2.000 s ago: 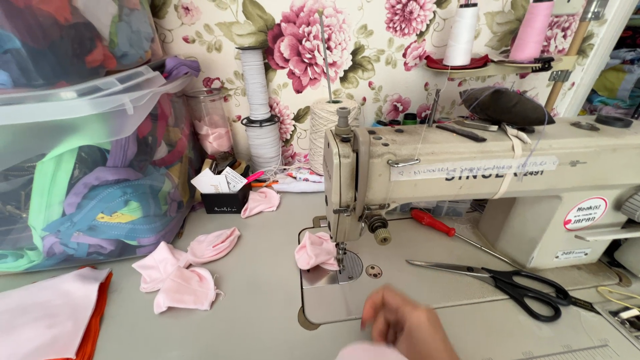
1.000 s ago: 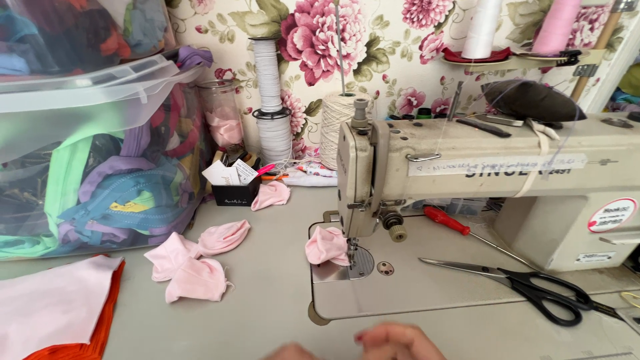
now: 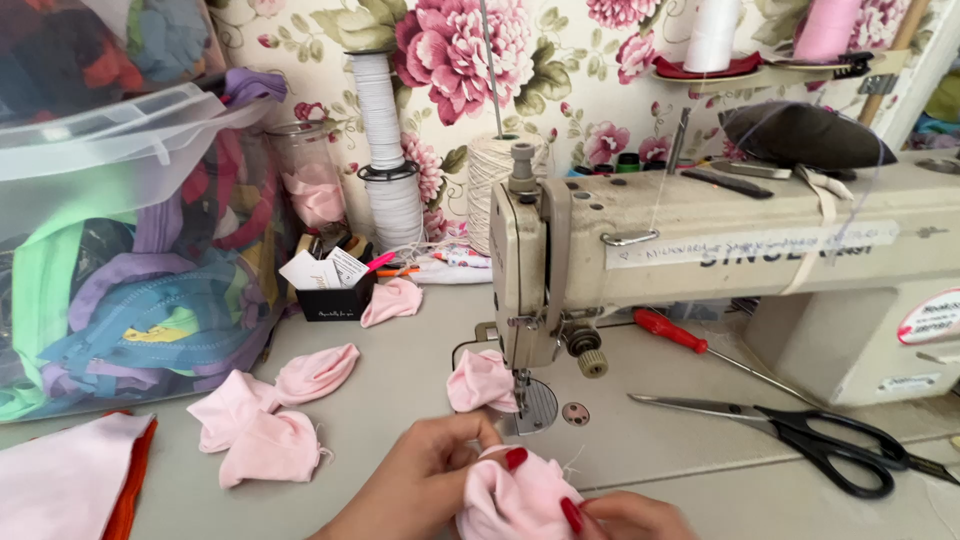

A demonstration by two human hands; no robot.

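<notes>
Just in front of the sewing machine (image 3: 525, 277), at the bottom of the view, my left hand (image 3: 427, 476) pinches a gathered piece of pink fabric (image 3: 514, 495) between thumb and fingers. My right hand (image 3: 626, 517), partly cut off by the lower edge, grips the same piece from the right. Loose threads stick out of its upper right side. Another pink fabric piece (image 3: 481, 381) lies by the presser foot, touching the needle plate (image 3: 538, 409). Several similar pink pieces (image 3: 271, 448) rest together on the table to the left.
Black-handled scissors (image 3: 832, 442) and a red-handled screwdriver (image 3: 670, 330) lie right of the needle. At left stand a clear plastic bin of fabric (image 3: 172, 262) and a small black card box (image 3: 337, 304). Pink and orange cloth (image 3: 67, 480) lies at the lower left.
Both hands have come up into view, now holding a pink fabric piece that the one-second-old frame does not clearly show. The piece by the presser foot stays there.
</notes>
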